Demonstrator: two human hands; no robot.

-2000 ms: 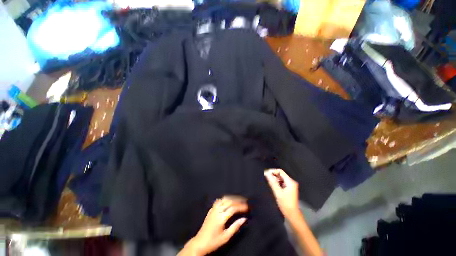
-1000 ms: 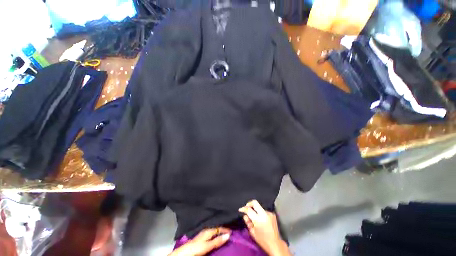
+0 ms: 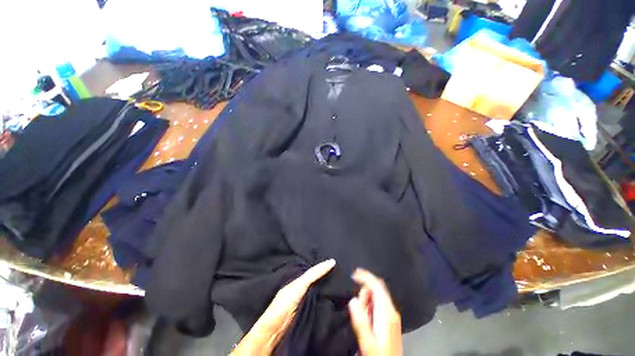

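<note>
A black jacket (image 3: 334, 201) with long sleeves lies over dark blue cloth (image 3: 512, 215), its lower part hanging over the table's near edge. A curved shiny ring (image 3: 327, 154) shows at its middle. My left hand (image 3: 289, 306) is at the lower part of the jacket, shut on bunched black cloth; its lower fingers are hidden by folds. My right hand (image 3: 376, 313) is just to the right, over the cloth, slightly blurred, fingers bent. Whether its fingertips hold anything is not clear.
A dark folded stack (image 3: 69, 167) with a yellow loop (image 3: 150, 106) lies left. Garments with a white stripe (image 3: 564, 184) lie right. Black strips (image 3: 209, 73), a cardboard box (image 3: 491, 76) and blue plastic bags (image 3: 379, 21) are at the back. The brown table's edge (image 3: 104, 281) curves across.
The view has shifted, showing more of the back. Both hands are higher on the jacket, the purple clothing is out of sight, and black cloth is now bunched under my left hand.
</note>
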